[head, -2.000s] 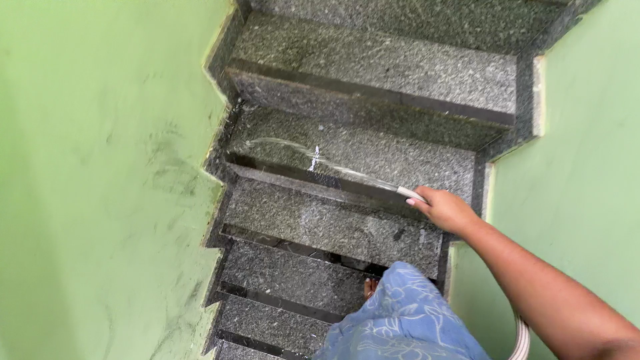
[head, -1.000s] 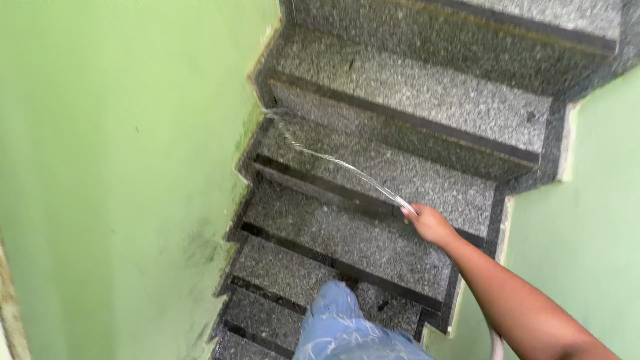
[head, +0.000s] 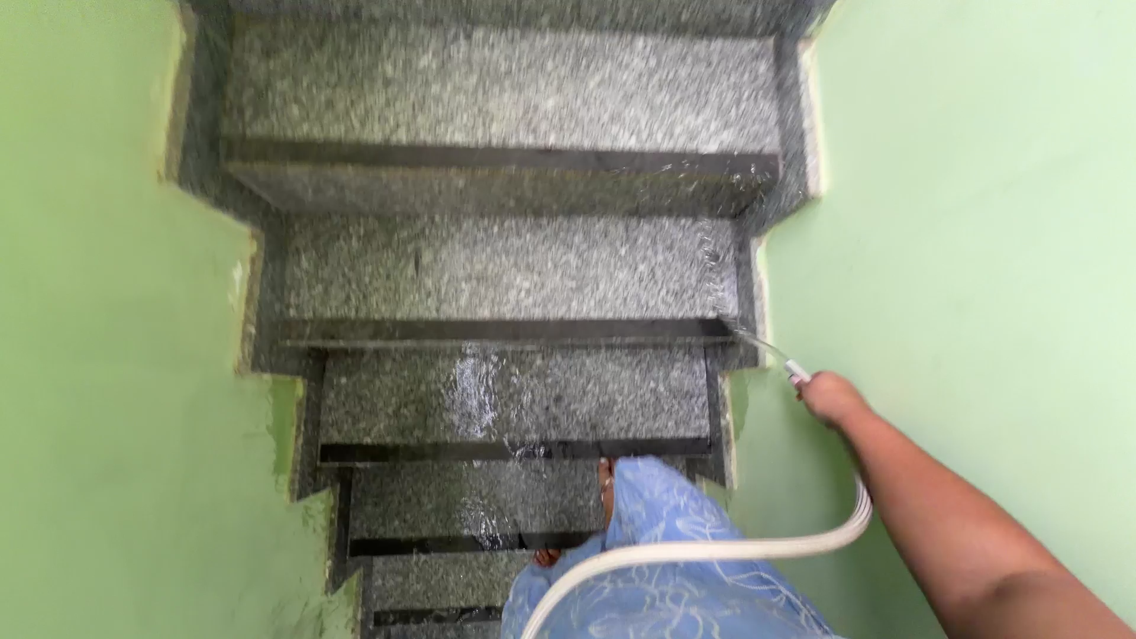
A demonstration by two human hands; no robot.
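Observation:
My right hand is closed around the end of a pale hose, close to the right wall. A stream of water leaves the nozzle toward the upper left and lands at the right end of a speckled granite step. From my hand the hose bends down and runs left across my blue patterned garment. Water glistens on the step below and trickles over its dark edge strip. My left hand is out of the frame.
Speckled stairs with dark edge strips run between a green left wall and a green right wall. Stepped dark skirting lines both sides. My feet stand on lower steps, partly under the garment.
The water stream pointed toward the left side of the stairs before; now it falls at the right end of a step. More of the hose shows, crossing the garment. The view has turned.

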